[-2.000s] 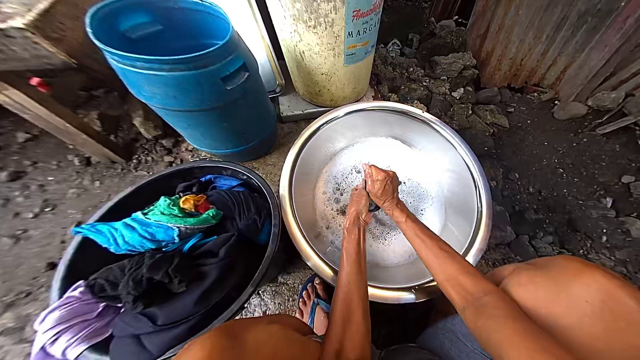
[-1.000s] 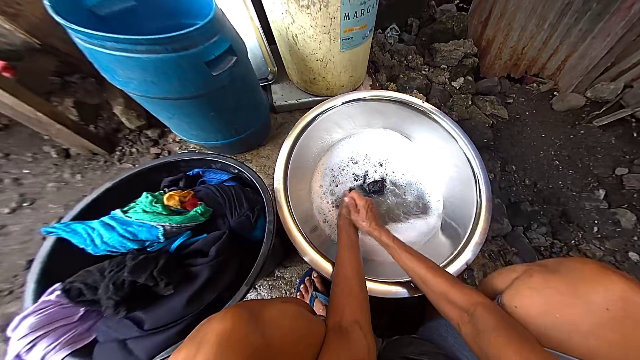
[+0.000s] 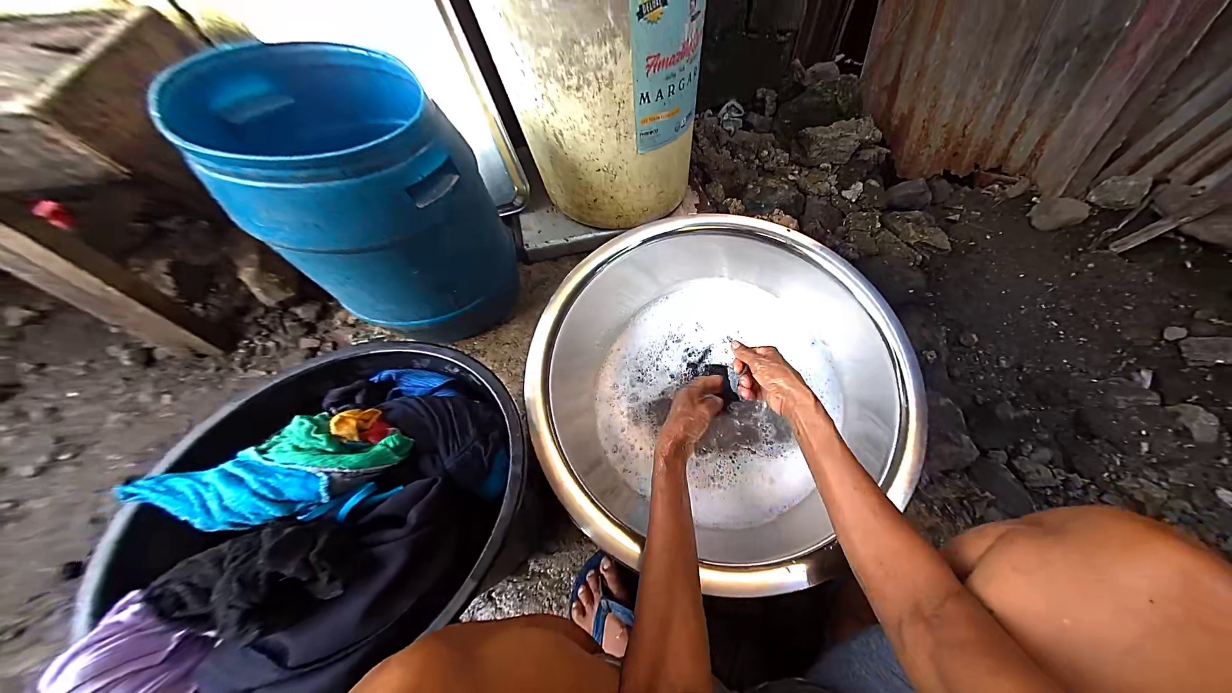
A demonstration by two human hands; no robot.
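Note:
A wide metal basin [image 3: 727, 573] holds sudsy water. In the middle of it a dark wet cloth [image 3: 720, 381] shows partly above the suds, the rest under the water. My left hand [image 3: 693, 409] grips the cloth's left side. Just to the right, my right hand [image 3: 767, 377] is at the cloth's right edge, fingers curled with the index finger and thumb toward the upper left; whether it pinches the cloth is hard to tell.
At the left, a black tub [image 3: 515, 452] holds dark, purple, green and bright blue clothes [image 3: 231, 496]. Behind stand a blue plastic barrel [image 3: 356, 221] and a yellowish container [image 3: 597, 125]. Stones [image 3: 837, 140] and rusty corrugated metal sheets [image 3: 972, 91] lie to the right. A foot in a blue flip-flop [image 3: 602, 606] is beside the basin.
My hands, together one second ago, are now apart on either side of the dark cloth. The cloth, earlier bunched beyond my hands, is now between them.

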